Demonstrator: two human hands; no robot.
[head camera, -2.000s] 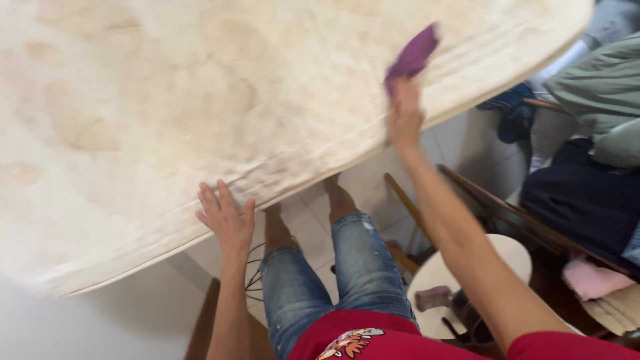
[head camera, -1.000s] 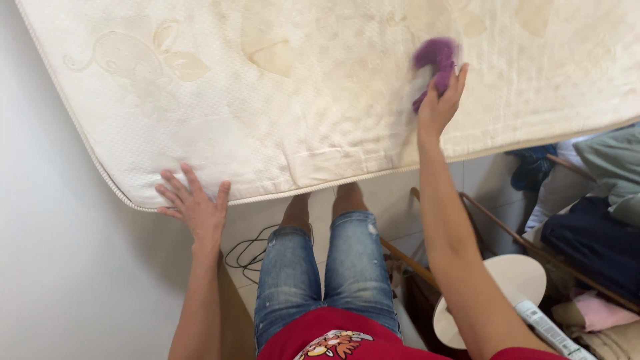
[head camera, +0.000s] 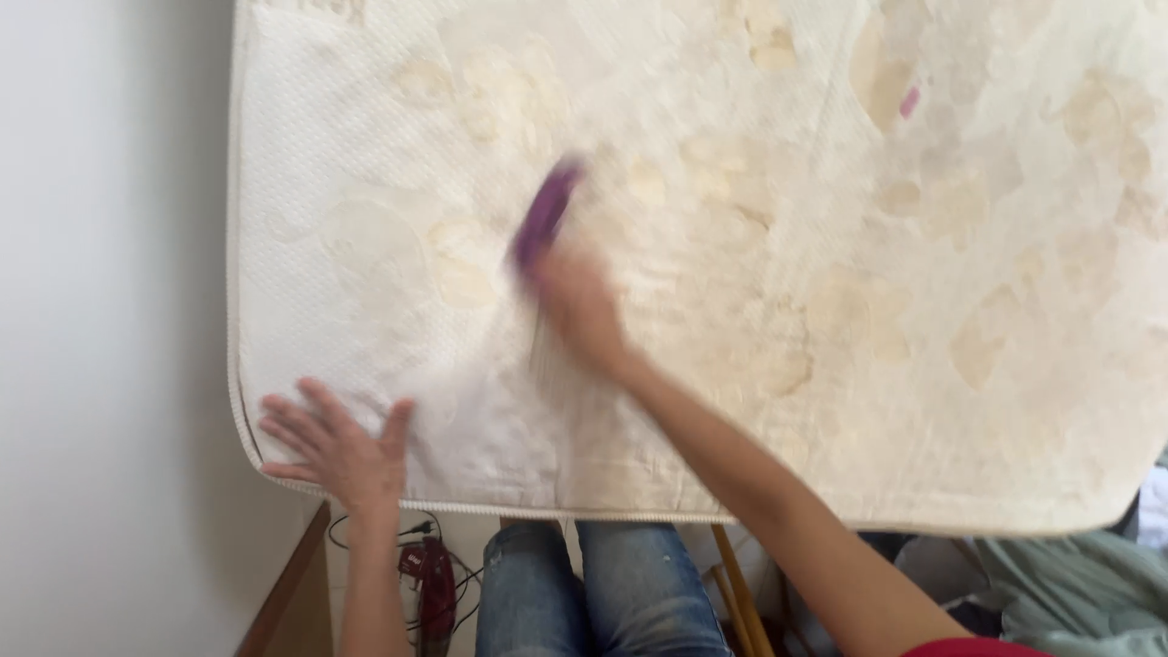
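A cream mattress (head camera: 511, 383) with piped edging and yellow-brown stains fills most of the view. My left hand (head camera: 342, 447) lies with fingers spread on its near left corner and holds nothing. My right hand (head camera: 579, 301), blurred by motion, grips a purple cloth (head camera: 547, 214) over the left-middle part of the mattress. Whether the cloth touches the surface all along cannot be told. A small pink mark (head camera: 910, 102) shows on the mattress at the upper right.
A pale wall (head camera: 100, 319) stands at the left. Below the near edge are a dark red corded appliance (head camera: 436, 593), wooden legs (head camera: 739, 593) and my knees in denim. Green-grey fabric (head camera: 1058, 584) is heaped at the lower right.
My right hand has moved with the purple cloth from near the mattress's front edge to farther in. My left hand stays spread near the edge, now at the corner. The view has shifted.
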